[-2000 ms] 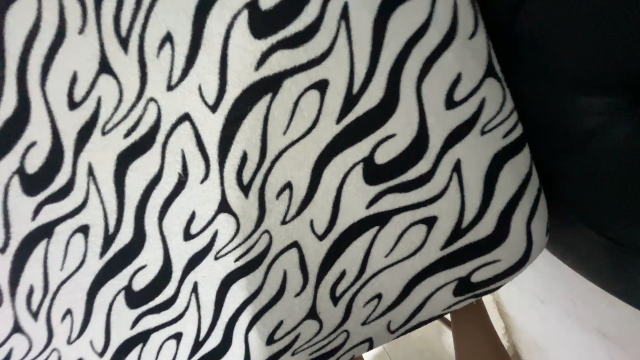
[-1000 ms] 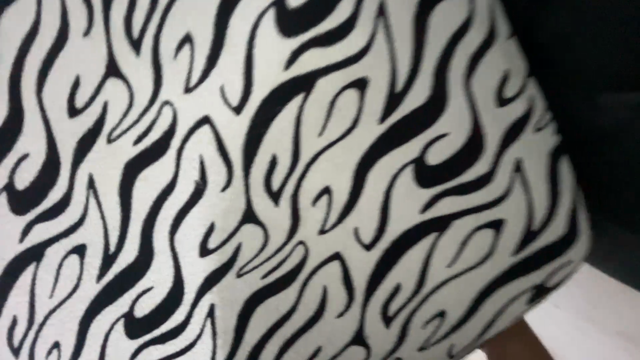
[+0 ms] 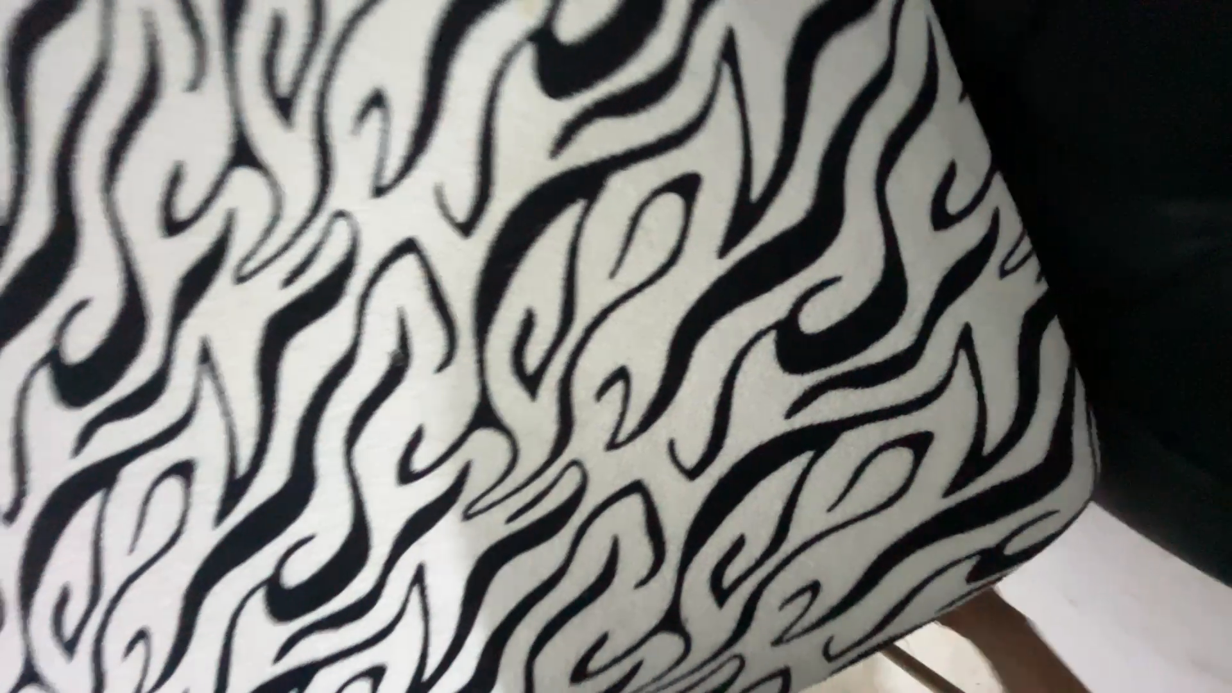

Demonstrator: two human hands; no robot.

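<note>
A padded surface covered in white fabric with black wavy, zebra-like stripes (image 3: 577,318) fills most of the head view. Its rounded corner lies at the lower right. Neither my left hand nor my right hand shows in this frame, so what they hold or touch cannot be seen. A brown shape (image 3: 1020,645), too little of it visible to identify, sticks out from under the fabric's lower right edge.
Dark material (image 3: 1136,241), possibly upholstery, borders the striped surface on the right. Below the rounded corner is a pale, smooth surface (image 3: 1145,587). A thin dark line runs beside the brown shape at the bottom edge.
</note>
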